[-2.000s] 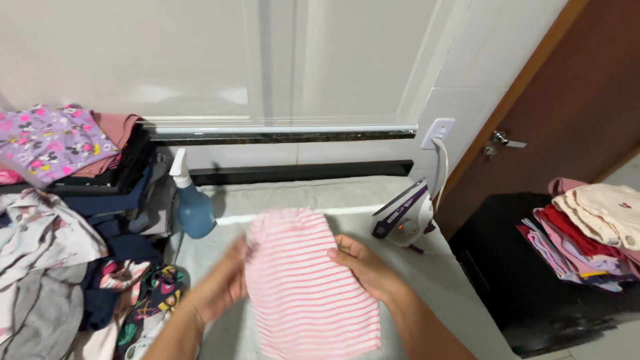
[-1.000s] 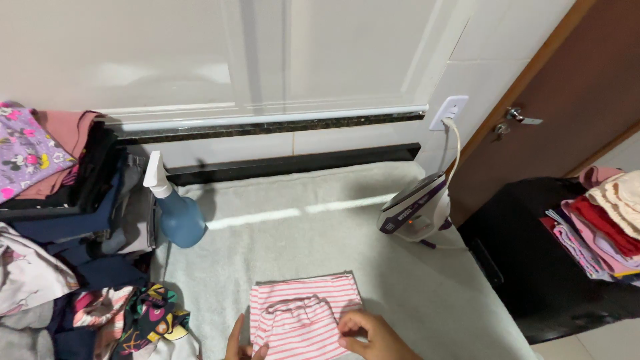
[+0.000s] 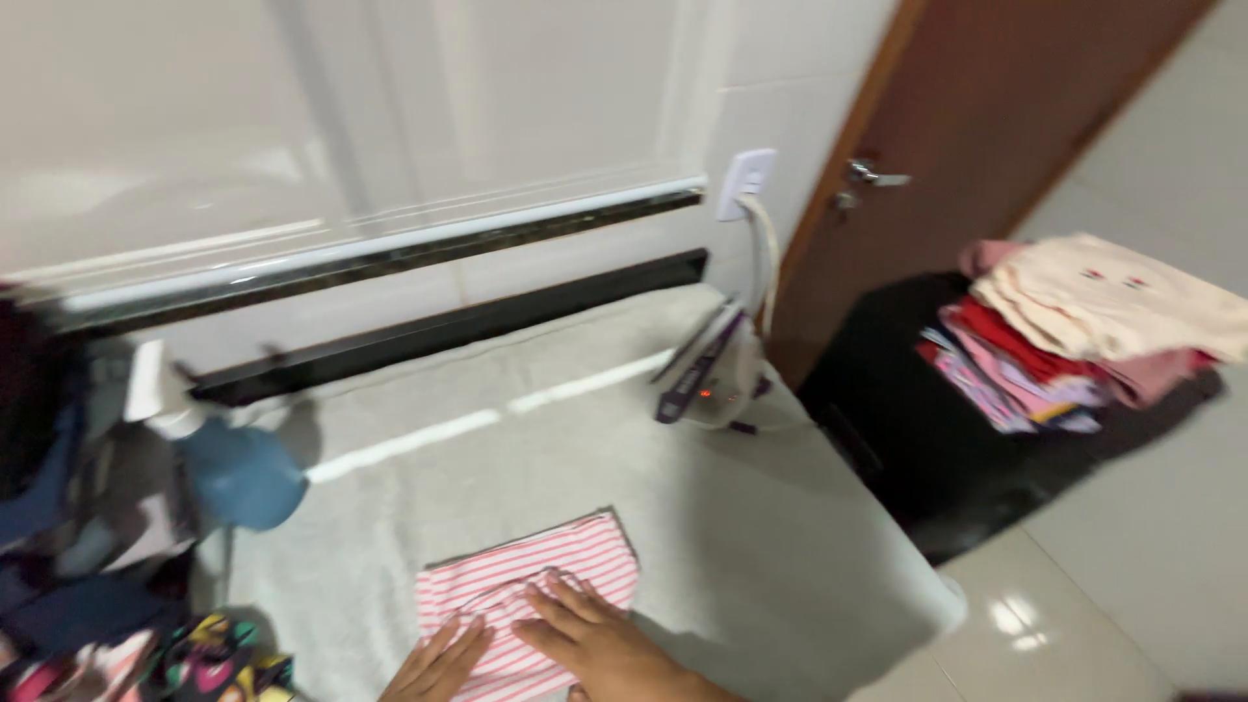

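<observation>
A folded pink-and-white striped garment [image 3: 556, 556] lies on the grey cloth-covered table [image 3: 760, 546]. My left hand [image 3: 439, 665] presses flat on its left part, fingers spread a little. On its middle rests my right hand [image 3: 600, 639], palm down, fingertips at a folded edge. Neither hand grips anything. Beyond them, a white and purple clothes iron [image 3: 717, 375] stands on its heel with a small red light lit. A blue spray bottle [image 3: 244, 473] with a white trigger head stands at the left back.
Piled clothes [image 3: 88, 604] crowd the left side. The iron's cord [image 3: 770, 253] runs to a wall socket [image 3: 747, 183]. At the right, a stack of folded clothes [image 3: 1102, 302] sits on a black surface [image 3: 907, 409], near a brown door [image 3: 985, 107].
The striped garment was longer at first and became folded smaller. My hands have gone from holding its sides to lying flat on it. The view has swung to the right.
</observation>
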